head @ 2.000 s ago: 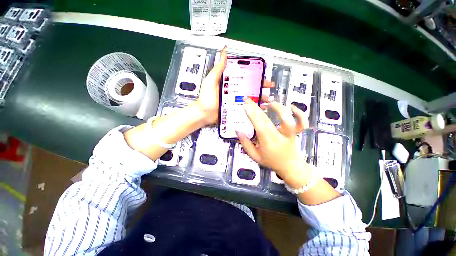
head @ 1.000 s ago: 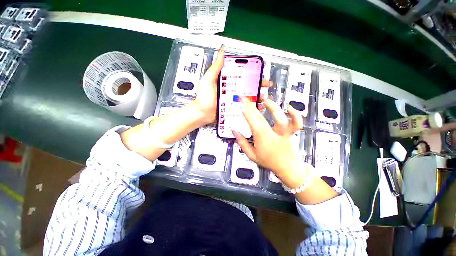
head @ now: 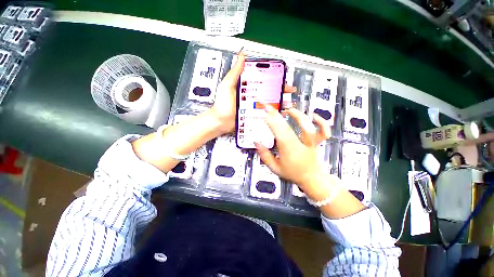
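Observation:
A smartphone [head: 260, 121] with a lit pink and white screen is held upright above the middle of the blister tray [head: 374, 178]. My left hand [head: 228, 97] holds it from its left side and behind, with fingertips showing past the right edge. My right hand [head: 295, 149] is over the phone's lower right part, with a fingertip at the screen and the other fingers apart; it holds nothing. White product units [head: 356, 105] lie in the tray's pockets, partly hidden by my hands and the phone.
A label roll [head: 130, 92] stands left of the tray. A printed label strip [head: 226, 16] lies beyond it on the conveyor side. Stacked trays [head: 19, 32] are at the far left. A cream bottle [head: 447, 136], a small white case [head: 431, 163] and a white cable [head: 405, 222] are at the right.
The phone and both hands have stayed nearly in place. The right fingertip has shifted slightly on the screen. The whole view has moved very slightly.

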